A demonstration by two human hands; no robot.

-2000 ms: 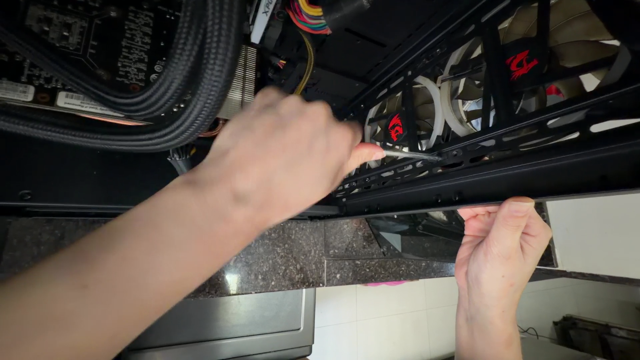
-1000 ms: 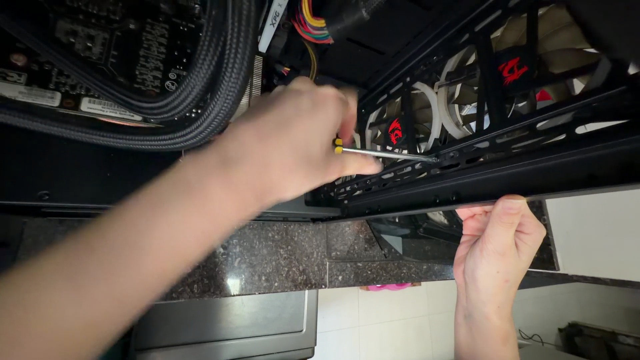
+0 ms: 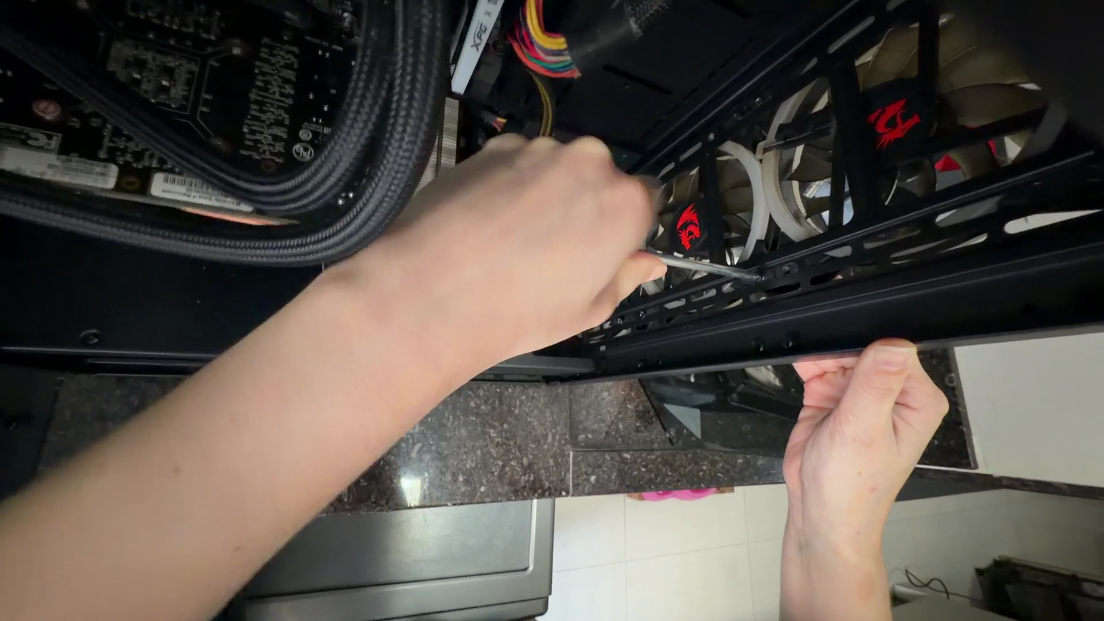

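Observation:
My left hand [image 3: 535,233] reaches in from the lower left, closed around a screwdriver [image 3: 707,266]. Its metal shaft points right, the tip against the slotted black fan bracket [image 3: 811,274] inside a computer case; the hand hides the handle. Behind the bracket are case fans with pale rings and red dragon emblems on their hubs, one nearer [image 3: 688,226] and one farther right [image 3: 893,123]. At the lower right, my right hand [image 3: 862,423] grips the lower edge of the case frame [image 3: 906,315], thumb at the front, fingers partly hidden.
Thick black braided cables [image 3: 405,129] loop beside a circuit board [image 3: 164,73] at upper left. Coloured wires [image 3: 545,43] hang near a white-labelled part [image 3: 476,47]. Below the case lie a speckled stone countertop [image 3: 483,440], a dark appliance [image 3: 405,552] and a tiled floor [image 3: 681,543].
My left hand has shifted and turned around the screwdriver; the yellow on its handle, visible one second ago, is now hidden. The tip stays at the bracket. My right hand keeps its hold on the frame edge.

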